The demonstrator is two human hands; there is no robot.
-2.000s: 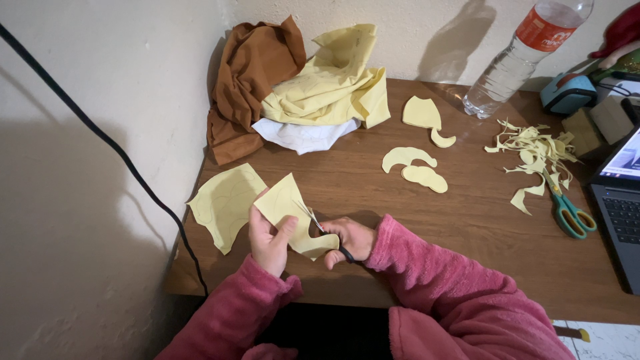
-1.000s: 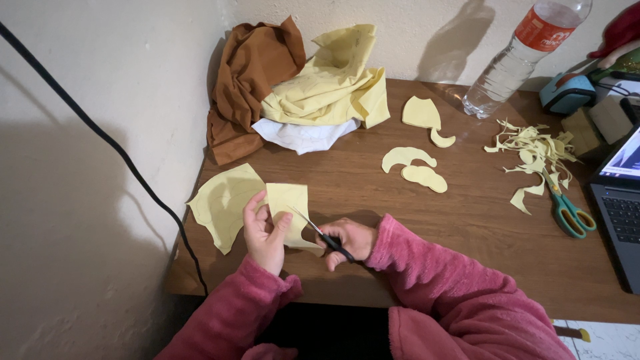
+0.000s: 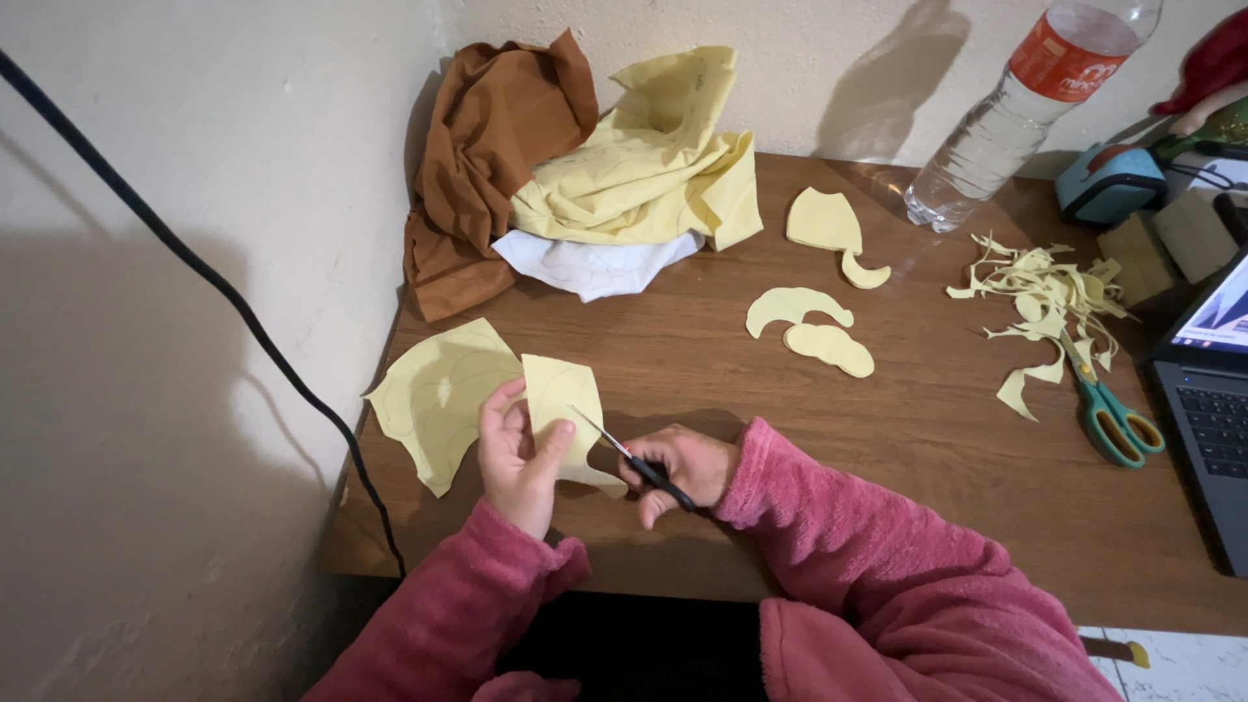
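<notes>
My left hand [image 3: 525, 458] grips a pale yellow fabric piece [image 3: 561, 385] with faint drawn lines, thumb in front. In my right hand [image 3: 678, 473] is a pair of small black-handled scissors [image 3: 648, 470]; their pointed tips lie over the right part of that piece, and the blades look nearly closed. A larger yellow fabric piece [image 3: 439, 395], also marked with lines, lies on the wooden table [image 3: 663, 322] behind and left of my left hand. Cut yellow shapes lie farther back: a broad one [image 3: 824, 219], a small crescent [image 3: 865, 272], a curved one [image 3: 795, 304] and a rounded one [image 3: 829, 349].
Brown fabric [image 3: 497, 146], crumpled yellow fabric [image 3: 624, 180] and white fabric [image 3: 604, 265] are heaped against the wall. A plastic bottle [image 3: 994, 136] leans in view at the back. Yellow scraps [image 3: 1048, 292], green-handled scissors [image 3: 1116, 419] and a laptop [image 3: 1214, 419] are at the right. A black cable [image 3: 224, 283] hangs at left.
The held fabric piece has turned more upright since two seconds ago. My right hand and its scissors have shifted slightly; the larger piece and the cut shapes have stayed in place.
</notes>
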